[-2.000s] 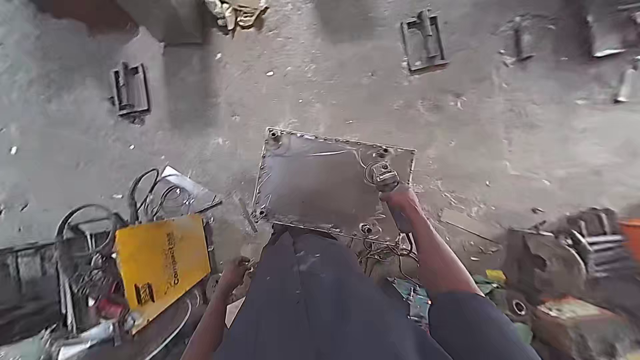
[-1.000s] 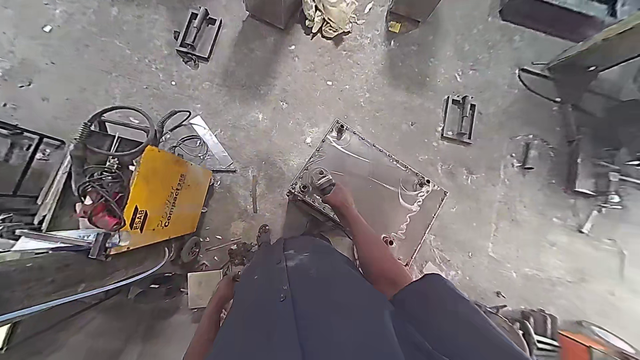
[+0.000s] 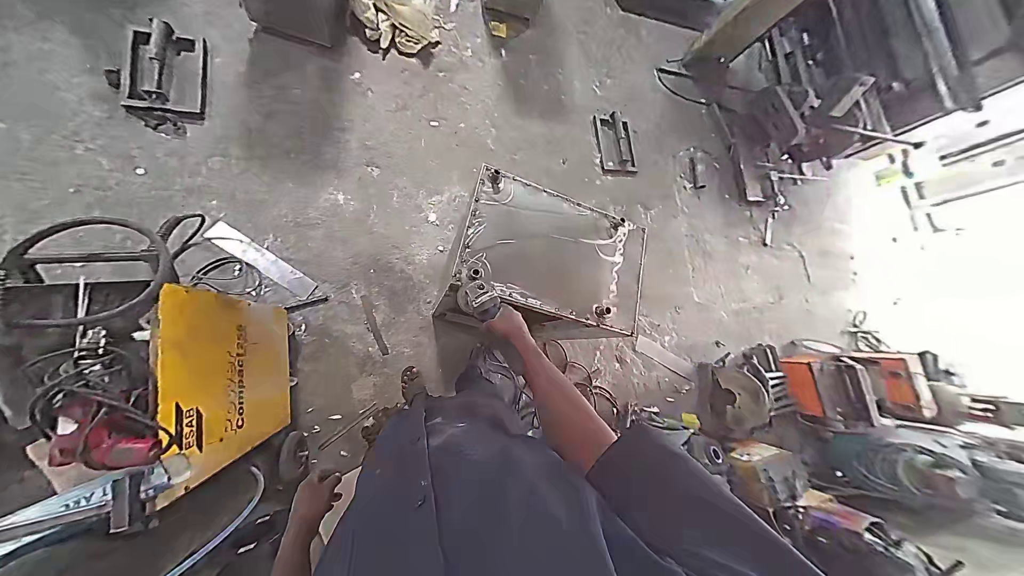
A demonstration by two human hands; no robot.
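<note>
My right hand [image 3: 507, 323] grips an angle grinder [image 3: 478, 299], whose head lies over the near left corner of a metal box [image 3: 552, 248] standing on the floor. The box's flat top has short round fittings near its corners and bright scuffed marks along its edges. My left hand [image 3: 318, 494] hangs low at the left, beside the dark work clothes; its fingers look partly curled, and whether it holds anything is unclear.
A yellow ESAB welding machine [image 3: 224, 392] with coiled cables and a red tool [image 3: 108, 440] stands at left. Metal brackets [image 3: 164, 72] lie on the concrete floor. Orange machines [image 3: 864, 384] and cables crowd the right. Metal stock [image 3: 800, 120] is at upper right.
Two seconds ago the grinder was at the right part of the box top; my right hand has since brought it to the near left corner. The view has turned noticeably.
</note>
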